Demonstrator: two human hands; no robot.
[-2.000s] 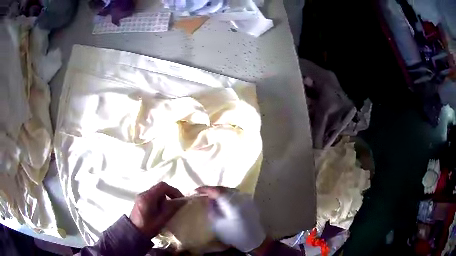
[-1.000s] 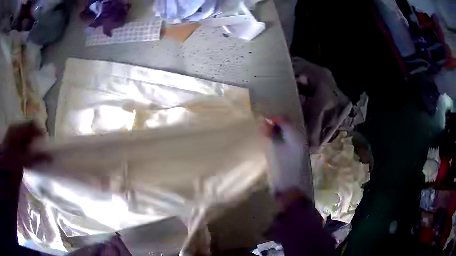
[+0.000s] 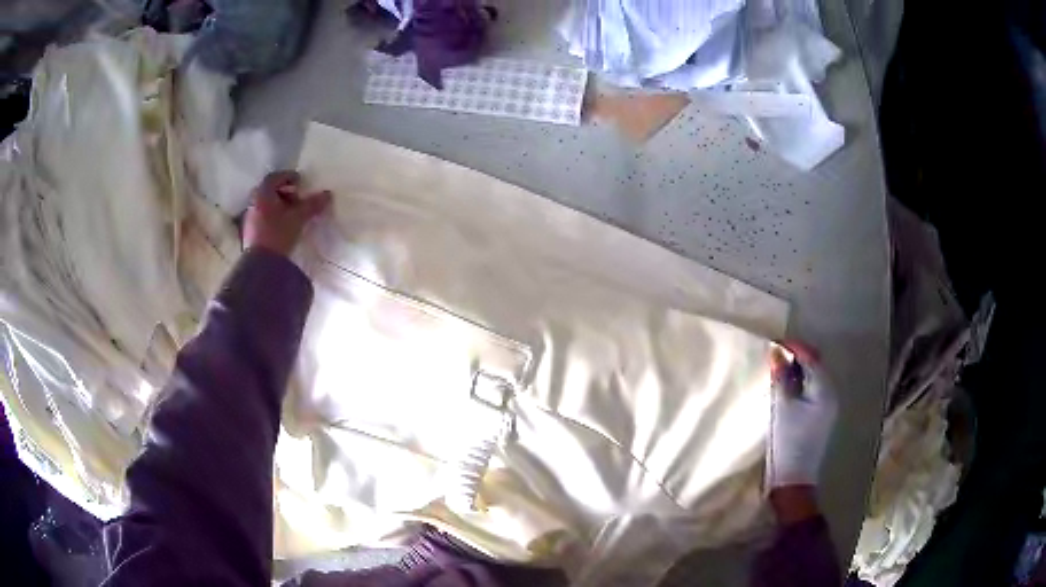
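Observation:
A cream garment piece lies spread on the grey speckled table, its top edge slanting down to the right. A stitched line and a small stitched rectangle show near its middle, under strong glare. My left hand is bare and holds the cloth's upper left edge between thumb and fingers. My right hand, in a white glove with bare fingertips, holds the cloth's right edge. A small dark thing shows at its fingers; I cannot tell what it is.
A heap of cream cloth lies at the left. A printed sheet, purple cloth, a tan piece and pale blue-white scraps lie at the far side. Crumpled yellowish cloth is beyond the table's right edge.
My hands have moved from close together at the near edge to far apart. The cloth's near part has been lifted and now lies spread forward, with the stitched rectangle showing.

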